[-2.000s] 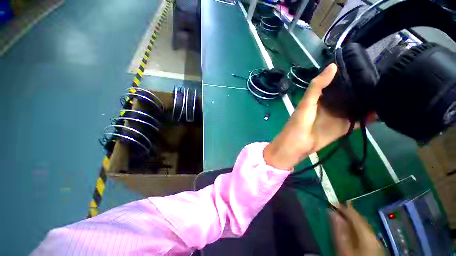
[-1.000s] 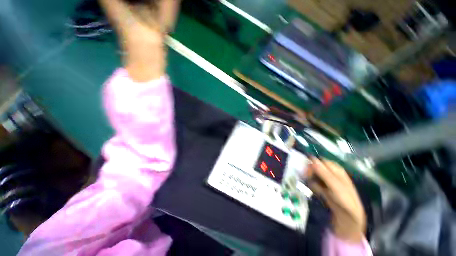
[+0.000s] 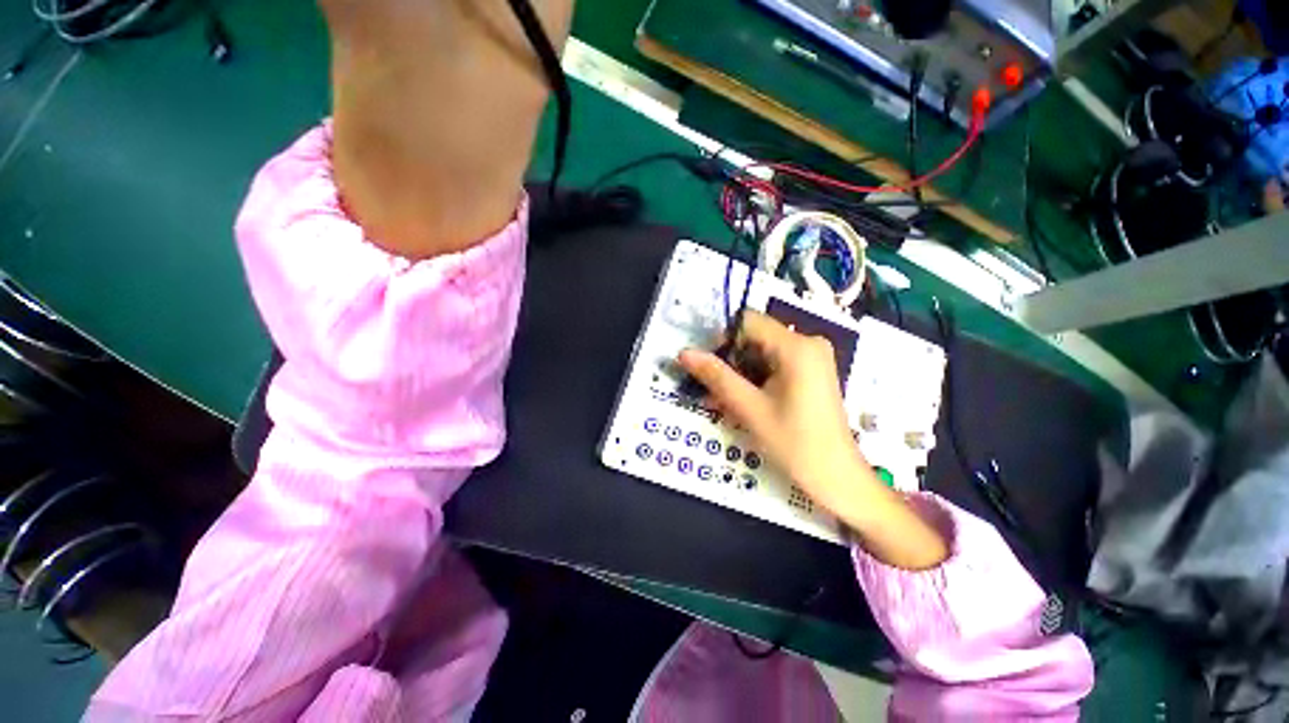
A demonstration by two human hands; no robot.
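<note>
The white tester (image 3: 898,374) lies on the black mat (image 3: 566,367); its display is dark where it shows, partly covered by my right hand. My right hand (image 3: 799,410) is over the tester, thumb and fingers closed around a thin black headphone cable (image 3: 738,269) that runs down to them. The plug end is hidden by the fingers. My left hand (image 3: 445,85) is cut off by the top edge; only its wrist and back part show, its fingers are out of the picture. A black cord (image 3: 544,57) hangs beside it.
A bench instrument (image 3: 905,57) with a red lead stands behind the tester. Coiled white-yellow leads (image 3: 820,254) touch the tester's rear. Crumpled grey bags (image 3: 1187,494) lie at right. Headphones (image 3: 1159,198) are at far right; silvery bands (image 3: 85,537) show lower left.
The view has swung from the conveyor side to the tester. My right hand has moved from the tester's right end onto its socket side. The red digits, lit before, no longer show.
</note>
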